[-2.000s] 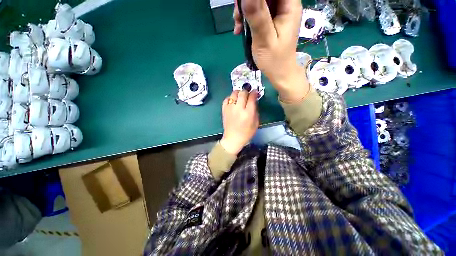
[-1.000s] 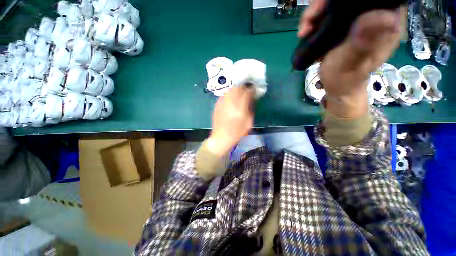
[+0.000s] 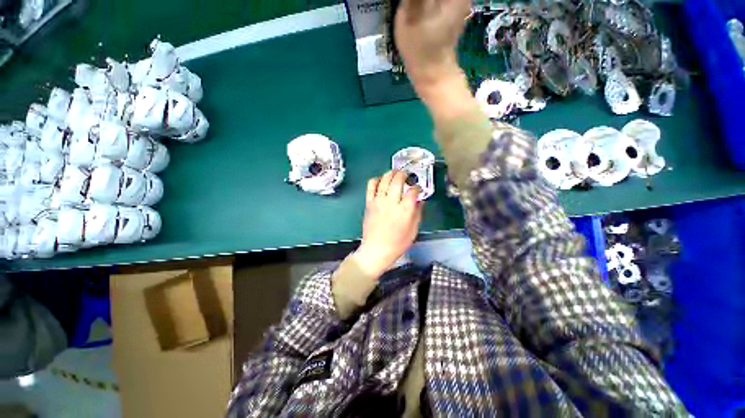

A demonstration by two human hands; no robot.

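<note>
My left hand (image 3: 392, 216) rests at the near left side of a white housing (image 3: 421, 159) with a dark round centre, its fingertips holding it on the green bench. My right hand (image 3: 431, 41) is reached out at the top edge, over the grey screw feeder (image 3: 376, 61). It is blurred and partly cut off, and I cannot tell what it holds. Another white housing (image 3: 314, 163) with a dark centre stands left of my left hand.
A dense stack of white housings (image 3: 102, 180) covers the bench's left part. Three open housings (image 3: 603, 155) stand in a row at right. A tangled module pile (image 3: 572, 49) lies behind them. Blue bins (image 3: 711, 269) are at right, and a cardboard box (image 3: 171, 335) is below the bench.
My right hand has moved from over the row at right, where it held the dark driver, to the feeder. A different housing is under my left hand; the previous one stands at its left.
</note>
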